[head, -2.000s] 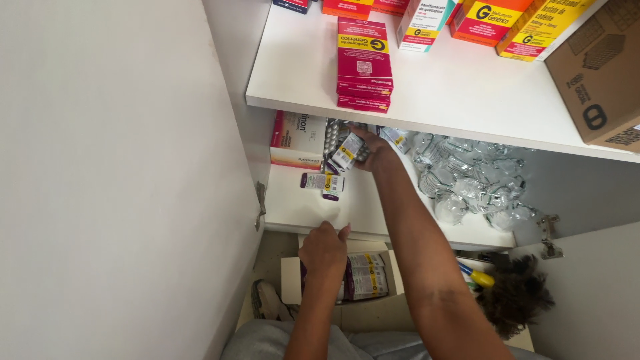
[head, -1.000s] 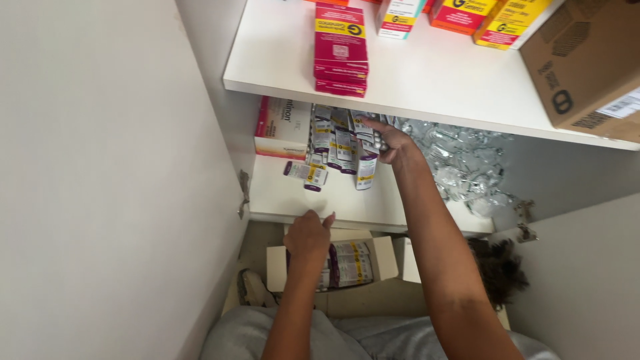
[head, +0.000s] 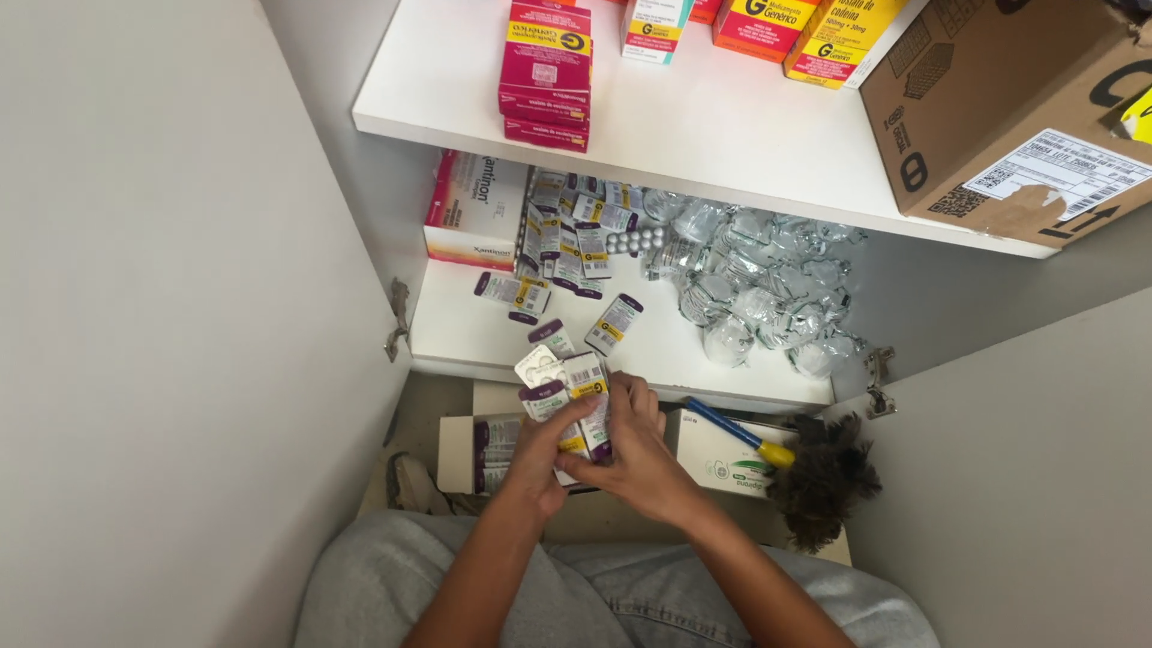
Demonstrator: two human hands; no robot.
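Note:
My left hand (head: 543, 454) and my right hand (head: 634, 450) together grip a bunch of medicine blister packs (head: 587, 382) with purple ends and yellow bands, in front of the lower shelf's edge. Beyond them, a single blister pack (head: 615, 324) and a few others lie loose on the white lower shelf (head: 450, 315). A pile of similar packs (head: 567, 238) rests beside a white and red medicine box (head: 477, 211). Below, partly behind my left hand, an open carton (head: 456, 454) on the floor holds more blister packs.
Clear plastic-wrapped items (head: 765, 279) heap on the lower shelf's right. The upper shelf (head: 711, 117) bears stacked pink medicine boxes (head: 544, 81) and a cardboard box (head: 990, 117). A feather duster (head: 823, 477) lies by a white carton (head: 711, 450). Cabinet doors (head: 162, 360) stand open on both sides.
My right hand has moved from the pile on the lower shelf back towards me, to my left hand. Both hands now hold blister packs.

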